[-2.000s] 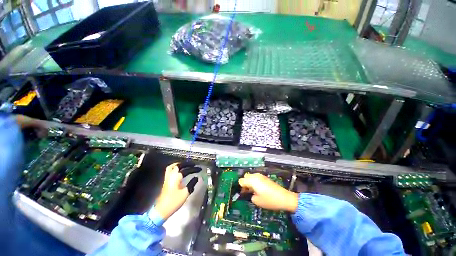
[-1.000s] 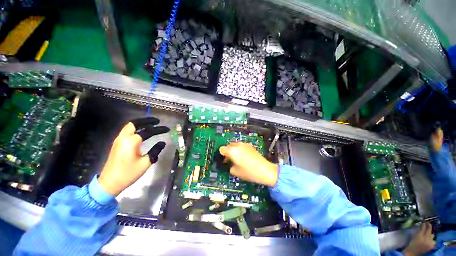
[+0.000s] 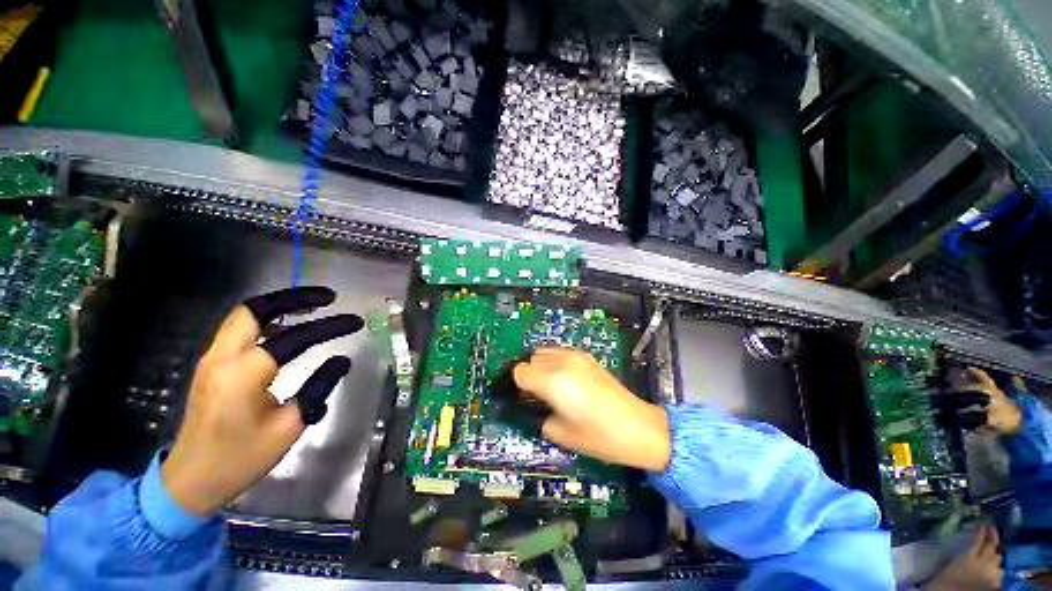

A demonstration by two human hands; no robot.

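Observation:
The green circuit board [image 3: 461,346] lies in a black carrier [image 3: 392,496] on the conveyor, in front of me. A narrow green strip [image 3: 498,263] with pale spots is at its far edge. My right hand [image 3: 594,404] is over the middle of the board, back up, fingers pointing down; its fingertips are dark and partly hidden, so I cannot tell if they hold a part. My left hand [image 3: 260,375] hovers left of the board over a metal plate, its black-capped fingers apart, with nothing seen between them.
Bins of dark grey blocks [image 3: 404,98], small silver-white parts [image 3: 560,144] and more grey blocks [image 3: 706,185] stand beyond the metal rail. A blue cord [image 3: 314,156] hangs at left. Another person's hand [image 3: 990,402] is by the right board [image 3: 900,404].
The view has tilted down and come closer. My right hand stays over the board's middle. My left hand stays apart at the left. At right, another person's hand has come to the neighbouring board.

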